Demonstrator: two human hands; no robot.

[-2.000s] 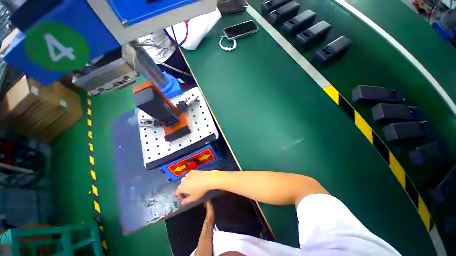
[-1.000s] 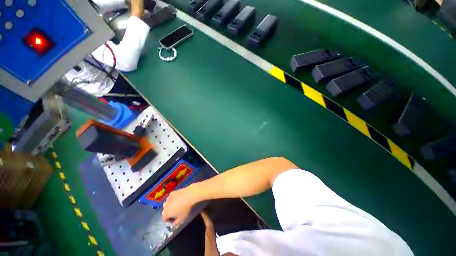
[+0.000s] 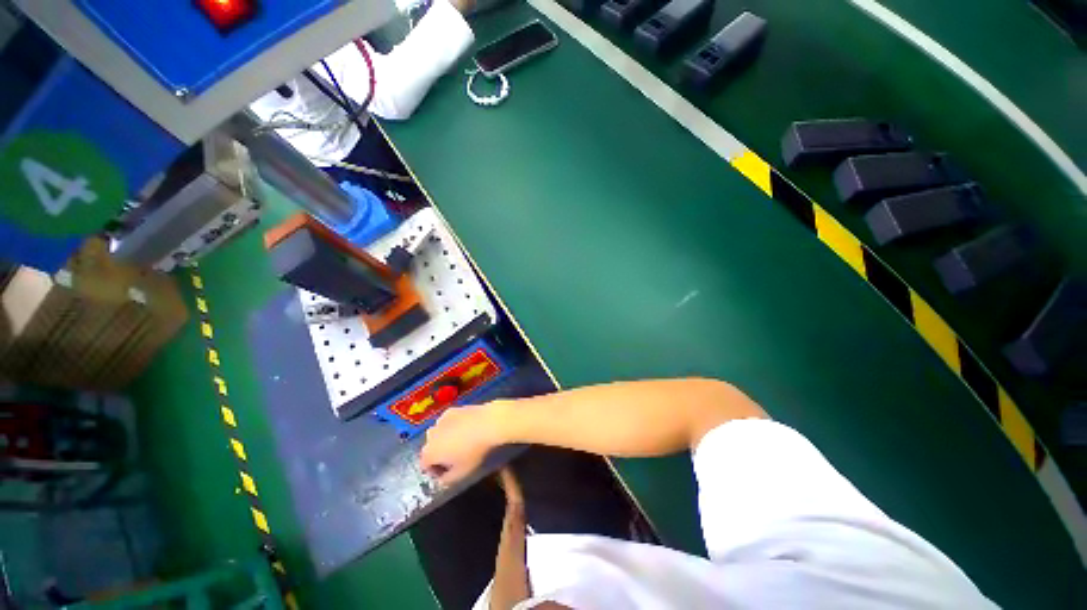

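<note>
A dark oblong housing (image 3: pixel 324 269) stands tilted in the orange fixture (image 3: pixel 399 307) on the perforated plate (image 3: pixel 346 363). Below the plate is the blue base with its red panel, yellow arrows and red knob (image 3: pixel 446 393). My right hand (image 3: pixel 459 444) is curled in front of the base, over the metal table's front edge; no object shows in it. My left hand (image 3: pixel 510 483) is mostly hidden beneath my right forearm, so its fingers cannot be made out. Neither hand touches the housing.
Several dark housings (image 3: pixel 930 212) lie on the green bench (image 3: pixel 620 274) at right, beyond yellow-black tape. A phone with a loop (image 3: pixel 516 48) lies at the top. Another person's white sleeve (image 3: pixel 423 60) is behind the machine. The control box (image 3: pixel 280 72) overhangs top left; cartons (image 3: pixel 89 316) stand left.
The view swung right and then partly back left. The housing remains in the fixture, and my right hand stays curled in front of the base.
</note>
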